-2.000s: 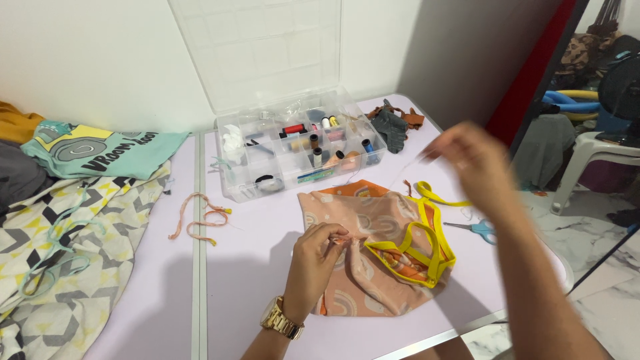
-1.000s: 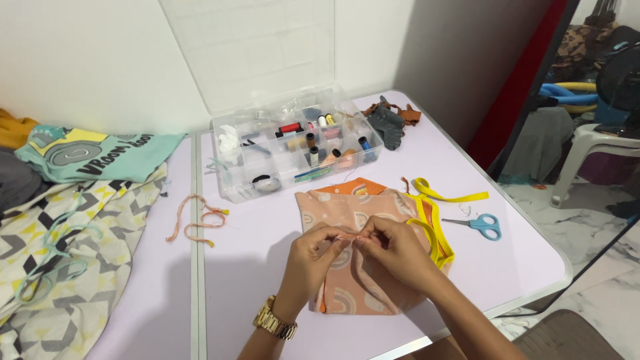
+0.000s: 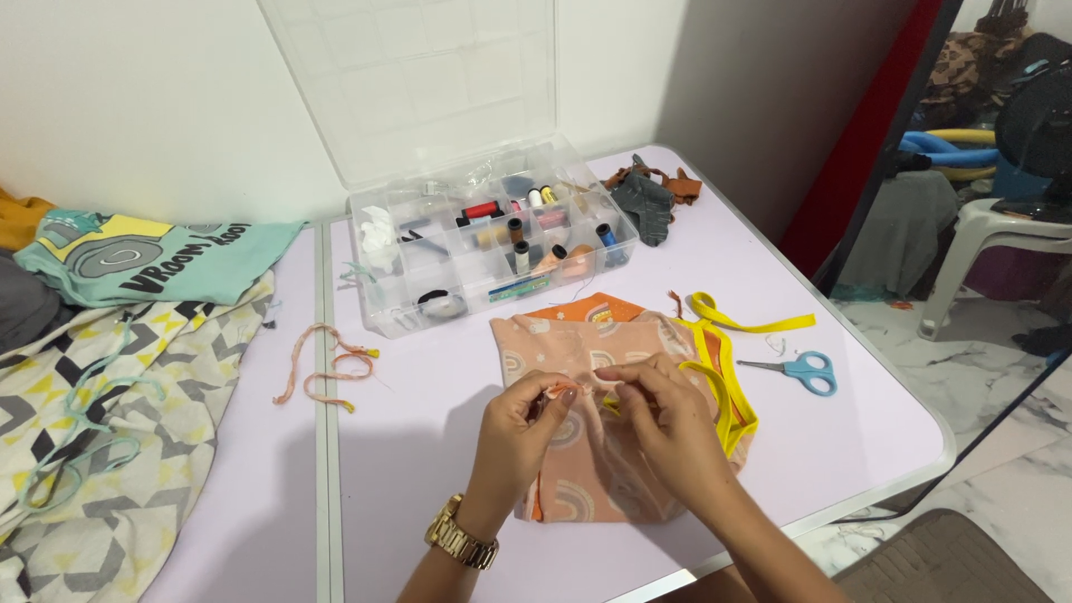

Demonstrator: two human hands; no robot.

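My left hand (image 3: 532,414) pinches a gathered edge of a peach rainbow-print cloth (image 3: 569,494) between thumb and fingers. Just to its right, my right hand (image 3: 662,410) has its thumb and forefinger near the same gathered spot; whether a needle or thread is between them is too small to tell. Yellow binding tape (image 3: 737,419) edges the cloth on the right, and a loose length of it trails up and right over the table. Orange fabric (image 3: 595,308) shows at the cloth's top. Small blue-handled scissors (image 3: 808,373) lie to the right of the cloth.
Behind the cloth stands an open clear plastic compartment box (image 3: 494,293) with several thread spools. Grey and brown scraps (image 3: 645,205) lie beside it. Peach cords (image 3: 322,360) are on the table at left, near a patterned fabric (image 3: 126,402) and a teal printed garment (image 3: 184,260). The table edge (image 3: 837,515) is at front right.
My right hand was raised to the right, away from the cloth, two seconds ago. It came down beside my left hand, which stays on the cloth; the fingertips now sit slightly farther apart.
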